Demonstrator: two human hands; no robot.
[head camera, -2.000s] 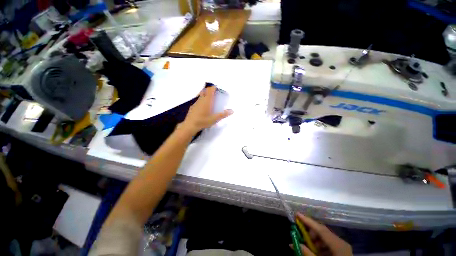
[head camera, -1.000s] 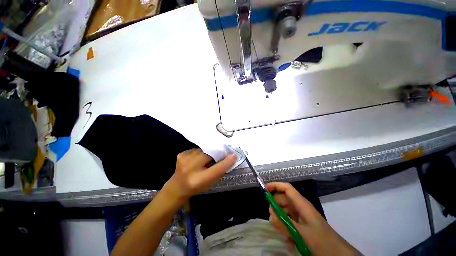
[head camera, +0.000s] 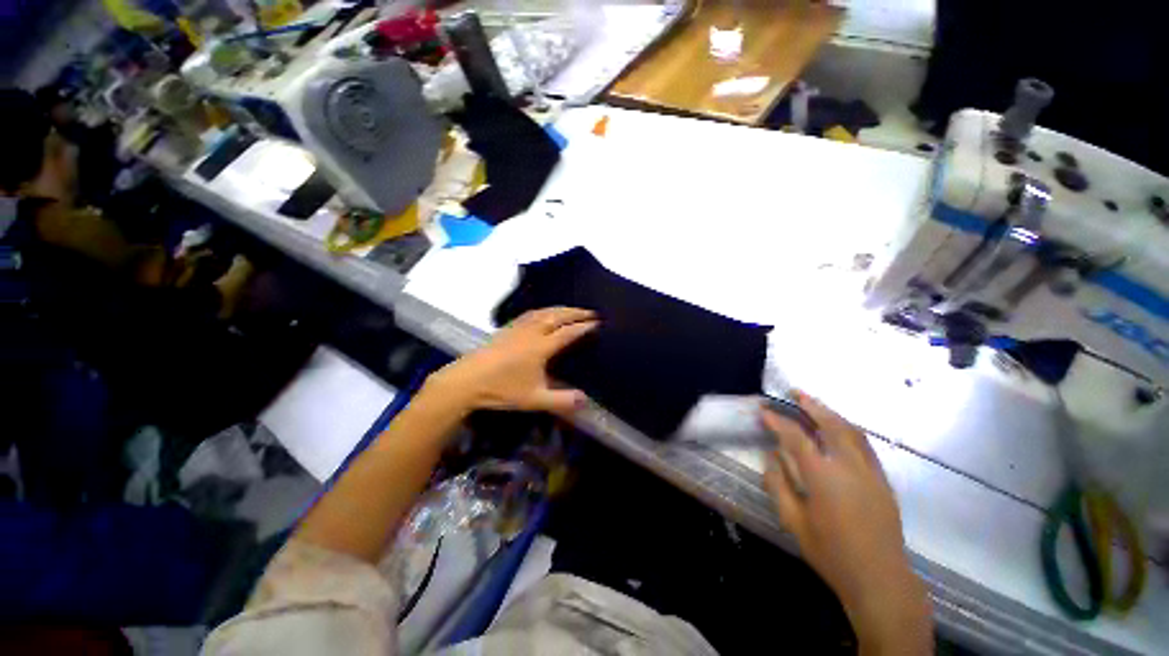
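A black cut panel lies on the white table near its front edge, with a pale part showing at its lower right. My left hand rests on the panel's left end, thumb and fingers apart. My right hand is slightly blurred and holds the panel's right end at the pale part. The shears lie on the table to the right of my right hand, green and yellow loops towards me.
The white sewing machine head stands at the right, its needle area brightly lit. A wooden board lies at the back. Another machine's grey part and dark fabric are at the left. A blue basket with clear bags is below the table edge.
The shears have left my right hand and lie on the table. My right hand has moved onto the panel's right end; my left hand has moved to its left end. The view has shifted left.
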